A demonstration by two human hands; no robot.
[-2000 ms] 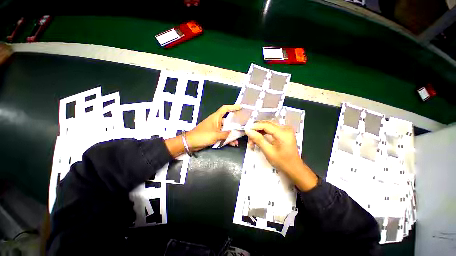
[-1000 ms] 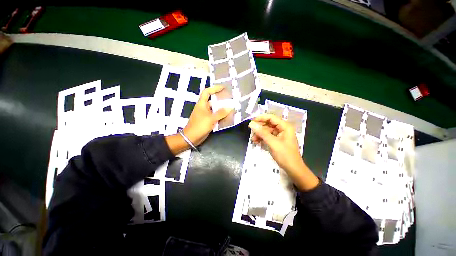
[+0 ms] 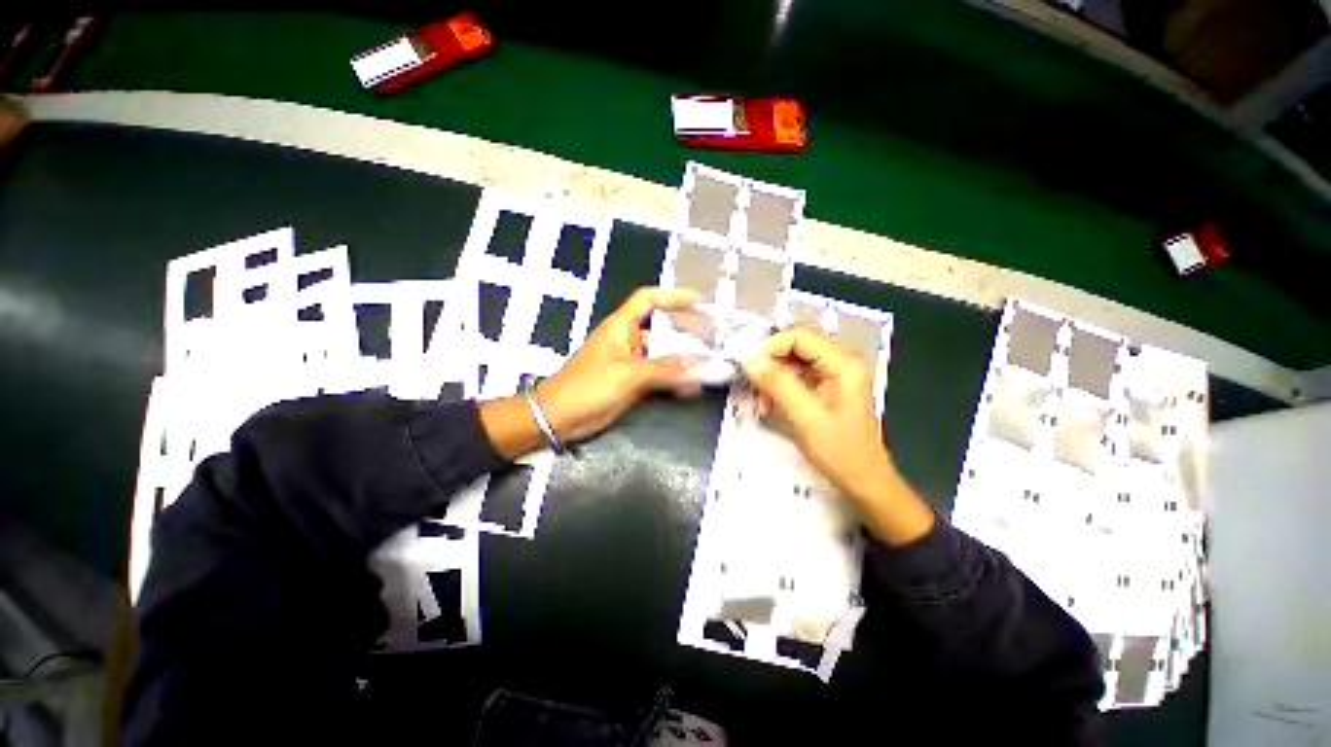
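A white die-cut sheet with grey panels is held above the worktop, its far end over the pale rail. My left hand grips its near left end, thumb and fingers pinching it. My right hand has its fingertips closed at the sheet's near right corner; a small pale part shows between the two hands, too blurred to tell its shape. Under my right hand lies a working sheet stack, with some windows open at its lower end.
Empty white frames overlap at the left. A full sheet stack lies at the right, beside a pale box. Beyond the rail, red units with white rectangles lie on the green belt.
The held sheet has gone from raised and tilted to lower and flatter. My left hand has moved slightly right. The red units on the belt have shifted left.
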